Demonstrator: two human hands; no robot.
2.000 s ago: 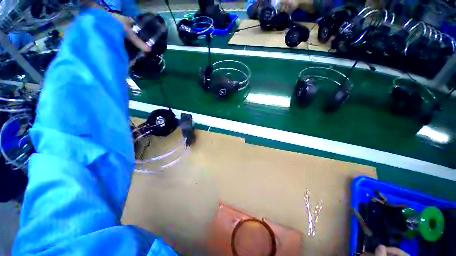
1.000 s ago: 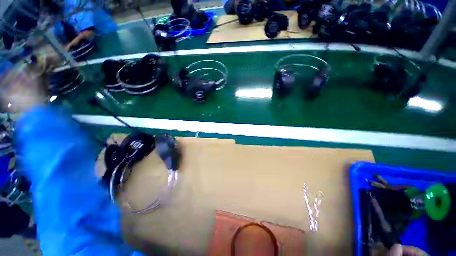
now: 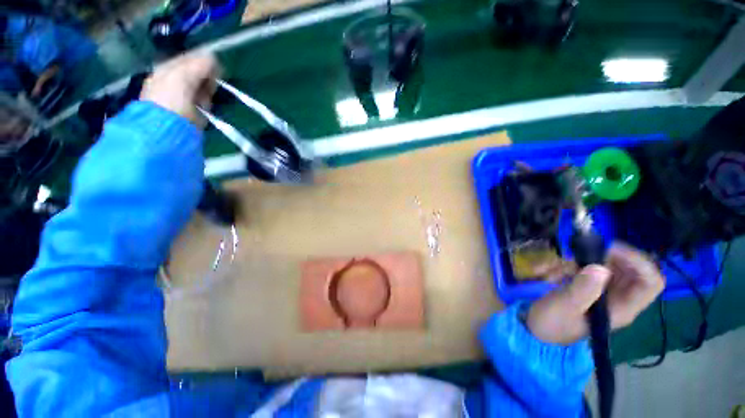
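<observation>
My left hand (image 3: 181,83), bare and blurred, holds a headset (image 3: 278,157) by its pale headband loops at the upper left, above the far edge of the cardboard. Its black ear cup hangs to the right of the hand. My right hand (image 3: 600,298) holds a black soldering iron (image 3: 598,322) over the right side of the blue tray (image 3: 486,220), its metal tip pointing away from me. The reddish-brown fixture block (image 3: 404,290) lies on the cardboard in front of me, with its round recess empty.
Another headset (image 3: 219,204) lies at the cardboard's left. Thin silvery pieces (image 3: 432,231) lie on the cardboard (image 3: 343,212). The tray holds a green spool (image 3: 611,174) and yellow sponge (image 3: 535,263). More headsets (image 3: 384,45) stand on the green bench. A person's blue sleeve (image 3: 57,45) shows top left.
My left hand has come back into clear view with a headset in it. My right hand has lifted with the soldering iron. The view has shifted, showing the whole fixture block.
</observation>
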